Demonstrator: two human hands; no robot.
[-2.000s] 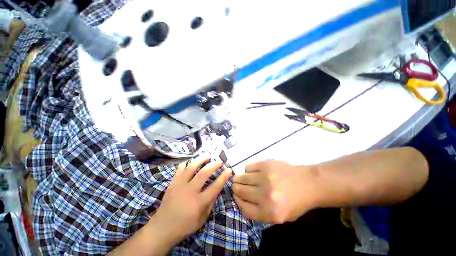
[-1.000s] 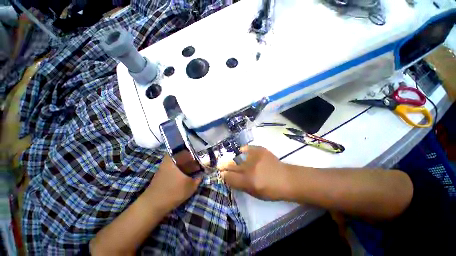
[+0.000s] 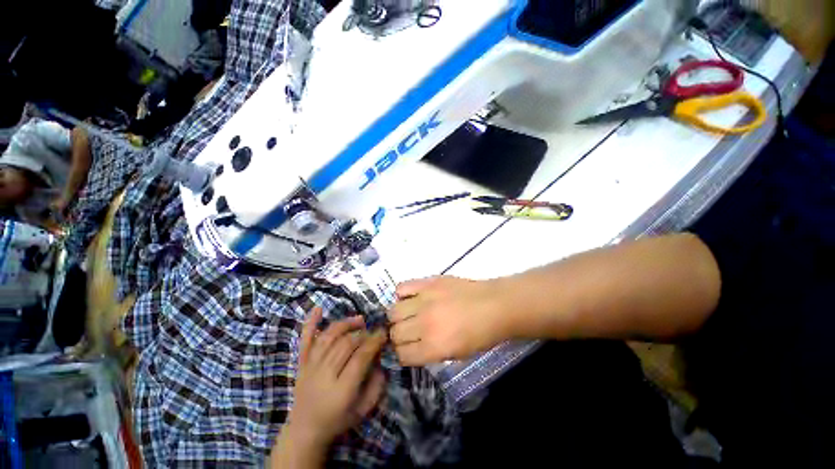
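Note:
The plaid shirt fabric (image 3: 220,339) lies in a large loose mass left of and below the white sewing machine (image 3: 366,101), which has a blue stripe and "JACK" lettering. The presser foot area (image 3: 352,252) is at the head's lower end. My left hand (image 3: 343,371) lies on the fabric with its fingertips at the fabric edge. My right hand (image 3: 435,321) is beside it, fingers closed on the fabric edge just in front of the presser foot. The two hands nearly touch. The pinched edge is mostly hidden by my fingers.
Thread snips (image 3: 522,209) and thin dark tweezers (image 3: 435,201) lie on the white table (image 3: 586,215). A black flat rectangle (image 3: 490,156) is under the machine arm. Scissors with red and yellow handles (image 3: 677,103) lie farther right. Another person (image 3: 55,165) sits at the upper left.
The view has shifted, showing more at the left. My left hand has come out from beside the machine head onto the fabric. My right hand has drawn back slightly from the needle area.

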